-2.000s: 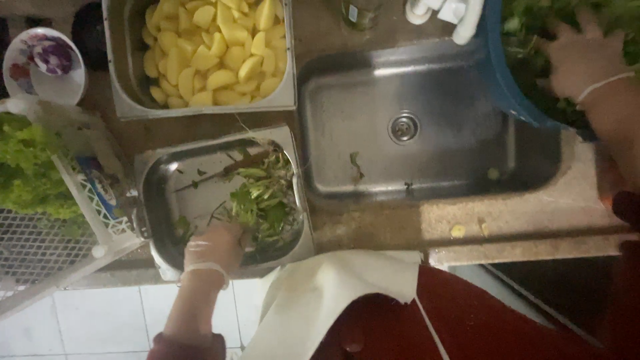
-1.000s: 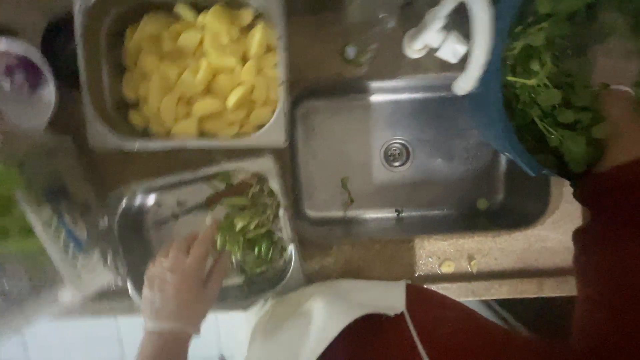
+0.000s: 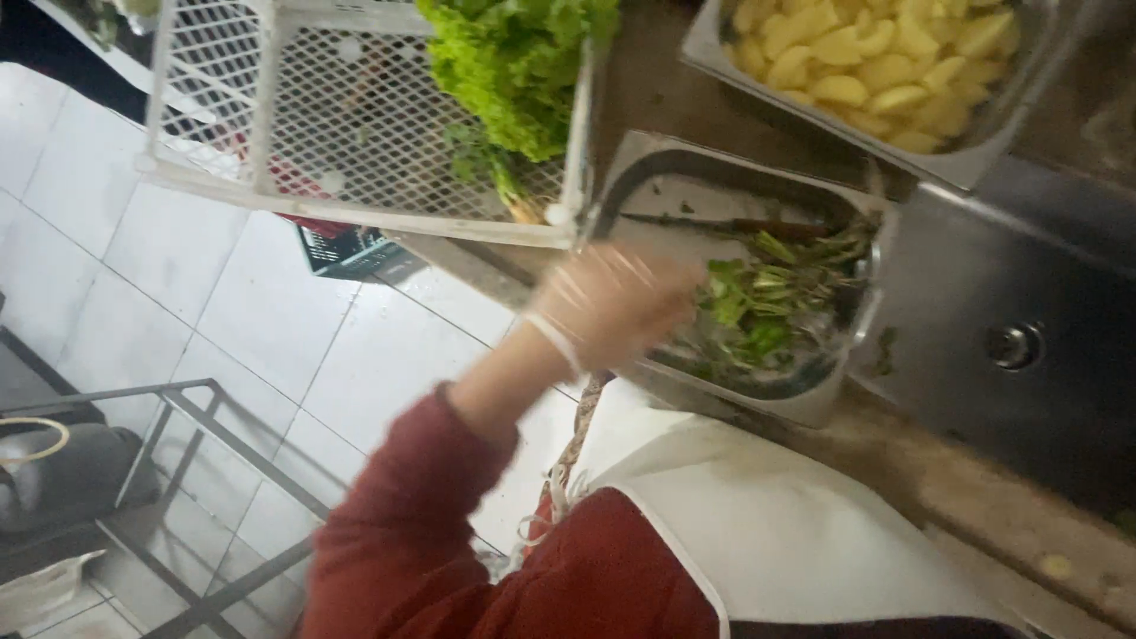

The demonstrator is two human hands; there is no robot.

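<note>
My left hand (image 3: pixel 621 297), in a clear disposable glove, is blurred over the near left edge of a steel pan (image 3: pixel 821 390). Its fingertips are beside cut green stems and leaves (image 3: pixel 768 293); whether they grip any cannot be told. A knife with a brown handle (image 3: pixel 781 227) lies along the far side of the pan, partly under stems. Behind, a second steel pan (image 3: pixel 843 133) holds peeled potato wedges (image 3: pixel 896 71). My right hand is out of view.
A white plastic crate (image 3: pixel 399 222) with lettuce (image 3: pixel 524 71) stands left of the pan. On the right is a steel sink (image 3: pixel 941 293) with a drain (image 3: pixel 1014 346). A metal frame (image 3: pixel 240 444) stands on the tiled floor at lower left.
The view has swung far to the left, so the blue container of greens and my right hand have left it. My left hand is now nearer the pan's left edge.
</note>
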